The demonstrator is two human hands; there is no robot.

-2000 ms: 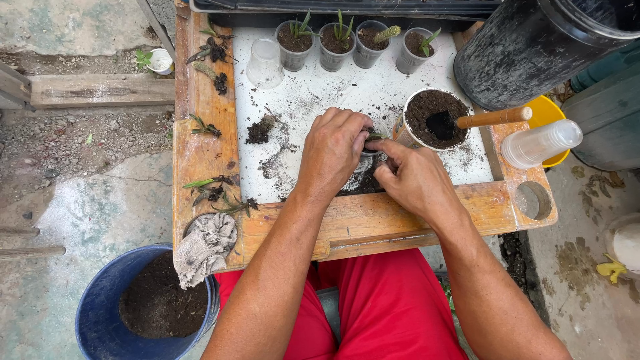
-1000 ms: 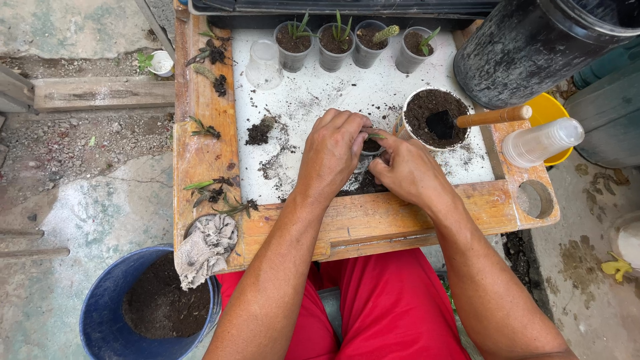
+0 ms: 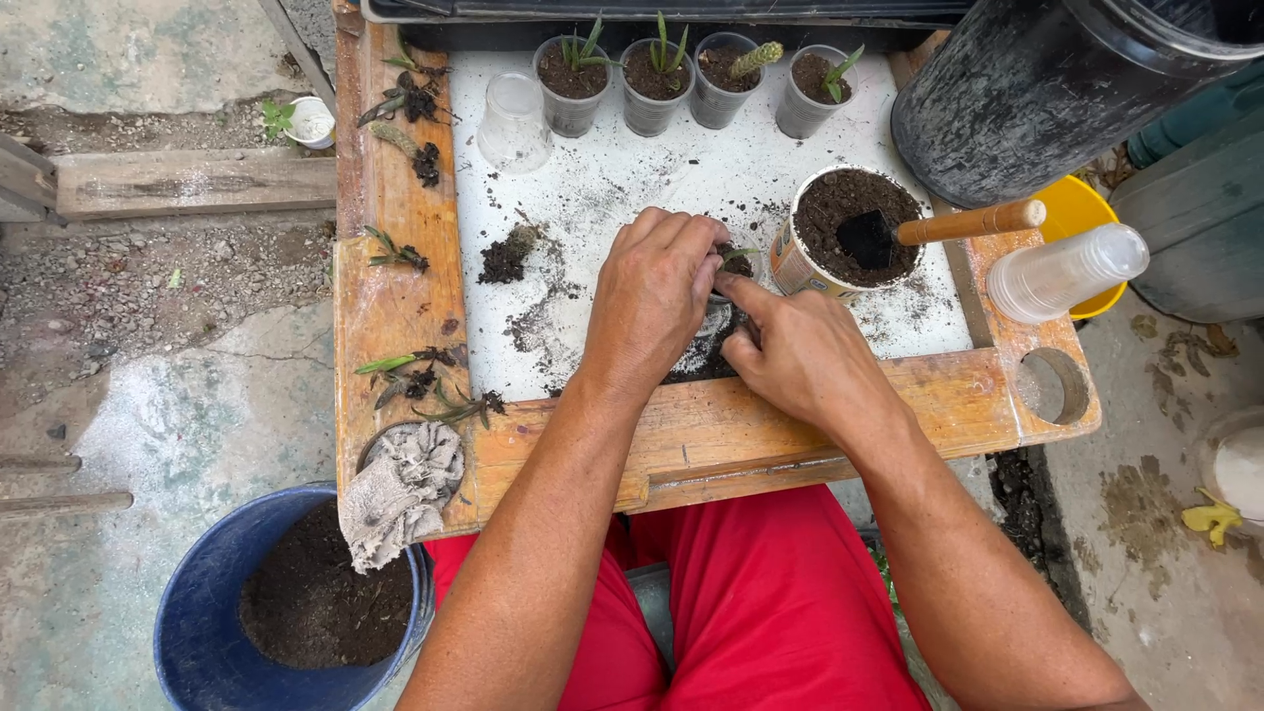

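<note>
A clear plastic cup of soil (image 3: 729,288) with a small green seedling (image 3: 736,256) stands between my hands on the white tabletop. My left hand (image 3: 657,286) curls around the cup's left side, its fingers at the rim. The fingertips of my right hand (image 3: 800,346) touch the soil and rim from the right; the thumb is bent below. My hands hide much of the cup. Just right of it is a tub of dark soil (image 3: 859,227), with a wooden-handled trowel (image 3: 968,223) stuck in. Several potted seedlings in plastic cups (image 3: 657,84) line the back.
Uprooted seedlings (image 3: 400,251) lie along the wooden left edge, above a crumpled rag (image 3: 402,489). An upturned clear cup (image 3: 514,123) stands back left. Stacked cups (image 3: 1066,274) lie at right, near a black bucket (image 3: 1037,89). A blue bucket of soil (image 3: 286,602) sits lower left.
My fingers have shifted slightly around the small cup's rim, and the seedling's leaf shows at a different angle. The other cups, the tub and the trowel have stayed put.
</note>
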